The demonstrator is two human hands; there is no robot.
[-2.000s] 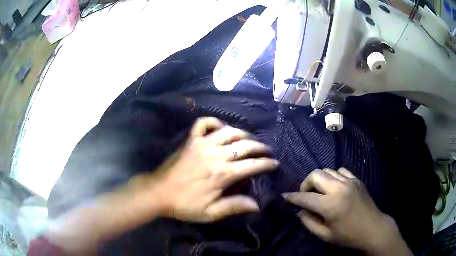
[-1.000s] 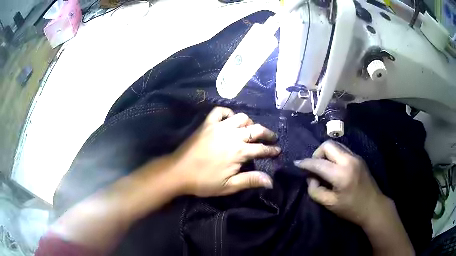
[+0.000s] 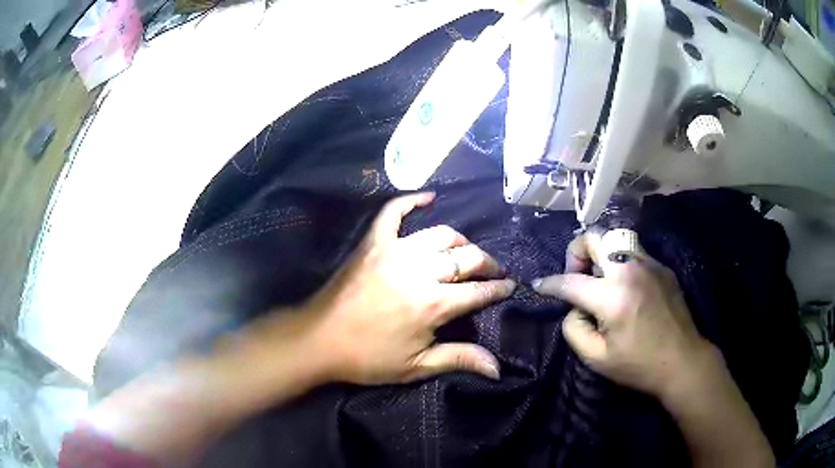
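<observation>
A dark navy garment (image 3: 265,228) with pale topstitched lines covers the table and lies under the head of the white sewing machine (image 3: 558,101). My left hand (image 3: 426,302) lies on the cloth left of the needle area, fingers spread and thumb apart. My right hand (image 3: 623,311) is bent on the cloth below the machine head, pinching a fold of it between thumb and fingers. The two index fingertips nearly meet. The needle tip and presser foot are hard to make out.
The white machine lamp (image 3: 444,114) hangs left of the head. White tension knobs (image 3: 705,133) sit on the machine. A pink item (image 3: 107,46) lies on the white tabletop (image 3: 183,110) at upper left. Green scissor-like loops (image 3: 813,352) show at far right.
My right hand has moved up, closer to the machine head and the lower knob. My left hand stays on the cloth, its index finger now stretched up. The cloth folds between the hands have shifted.
</observation>
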